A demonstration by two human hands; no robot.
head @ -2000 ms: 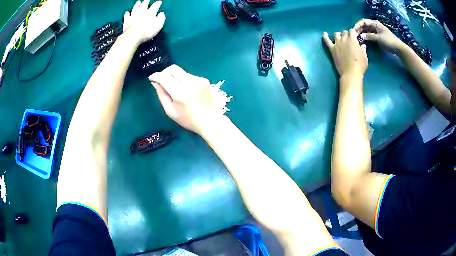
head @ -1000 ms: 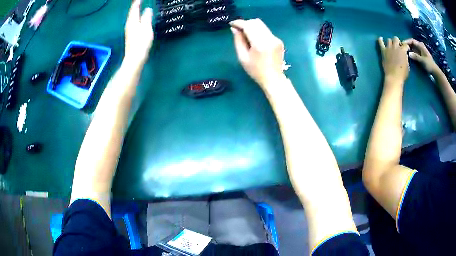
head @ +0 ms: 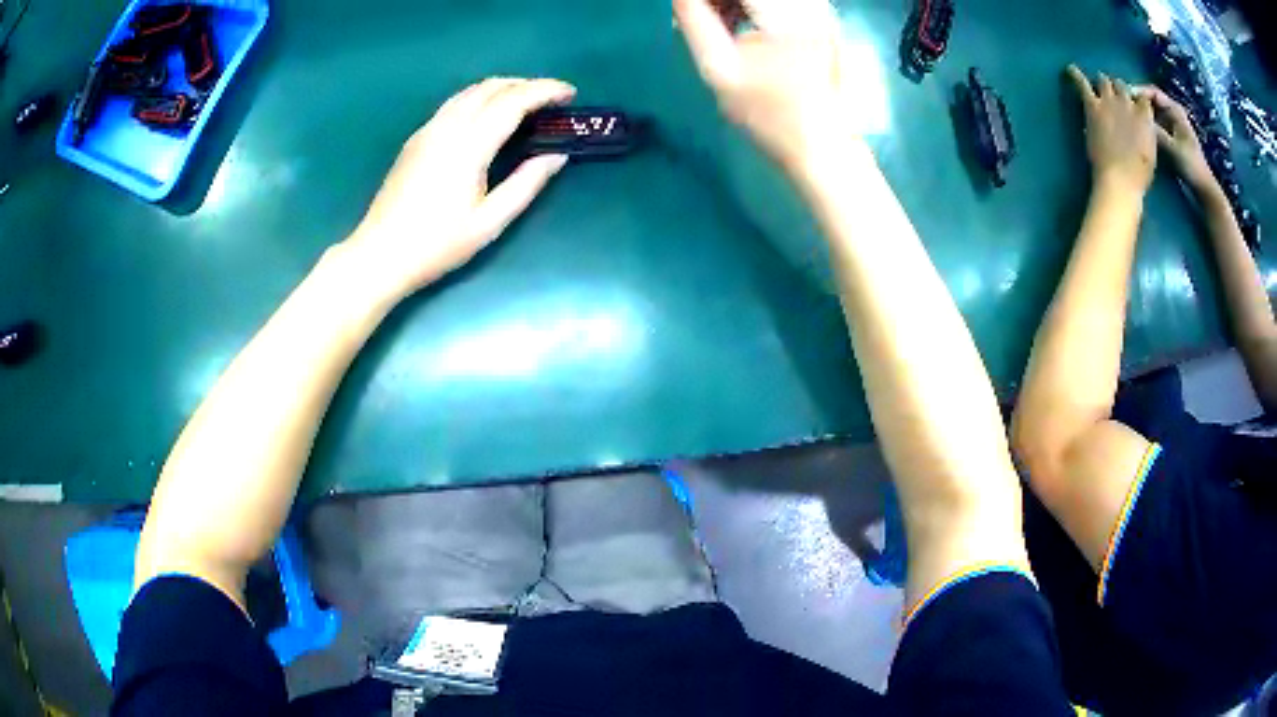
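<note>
A black oblong connector housing (head: 599,133) with red-orange inside and white marks lies on the green mat (head: 560,280) in front of me. My left hand (head: 455,175) has its thumb and fingers around the left end of the housing. My right hand (head: 777,77) is at the top edge of the picture, right of the housing and apart from it. A small dark reddish thing shows between its thumb and fingers. The fingertips are partly cut off, so I cannot tell whether it is held.
A blue tray (head: 248,42) with black and orange parts is at upper left. Small black parts lie at the left edge. Right of my right hand lie a black-orange connector (head: 927,35) and a black part (head: 990,126). A co-worker's hands (head: 1123,133) work at right beside dark parts.
My left hand has come back from the far side onto the housing. My right hand has moved up and right in the picture. The view has shifted, and the far rows are out of sight.
</note>
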